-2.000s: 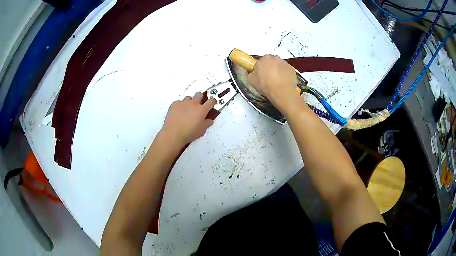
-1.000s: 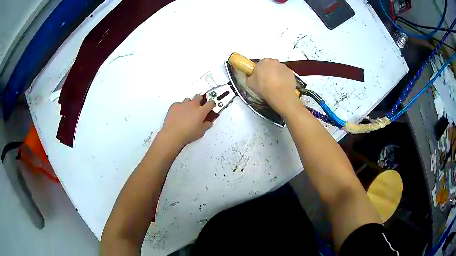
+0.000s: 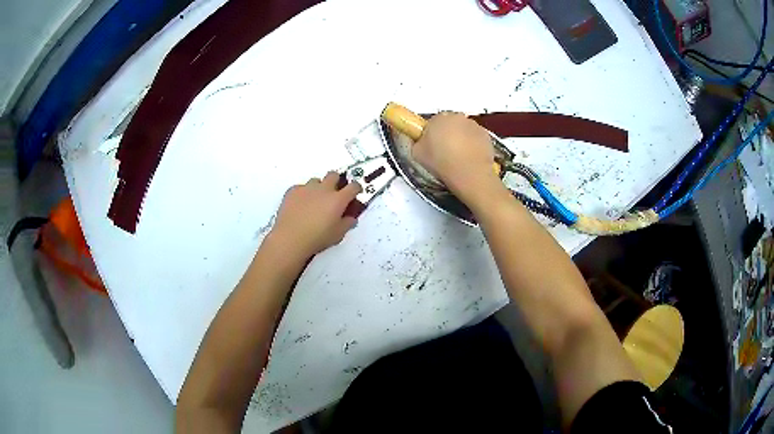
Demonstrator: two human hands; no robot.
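My right hand (image 3: 454,153) is closed around the light wooden handle of the steam iron (image 3: 412,169), which rests on the white table. A dark maroon strip (image 3: 552,127) comes out from behind the iron and curves to the right. The silver folding guide (image 3: 371,175) lies left of the iron, close to its edge. My left hand (image 3: 318,212) lies at the guide's left end, fingers on the maroon cloth that enters it; whether the fingers also press the guide is unclear. The rest of the strip is hidden under my left hand and forearm.
A thick curved maroon stack (image 3: 182,85) lies along the far left of the white table (image 3: 204,297). Red-handled scissors (image 3: 501,7) and a dark iron rest (image 3: 577,30) are at the far edge. Blue hose (image 3: 552,202) trails right. A round wooden stool (image 3: 655,346) stands lower right.
The view has shifted, and the scissors now show. More of the maroon strip shows right of the iron, and its near tail beside my left forearm no longer shows. Both hands keep their holds.
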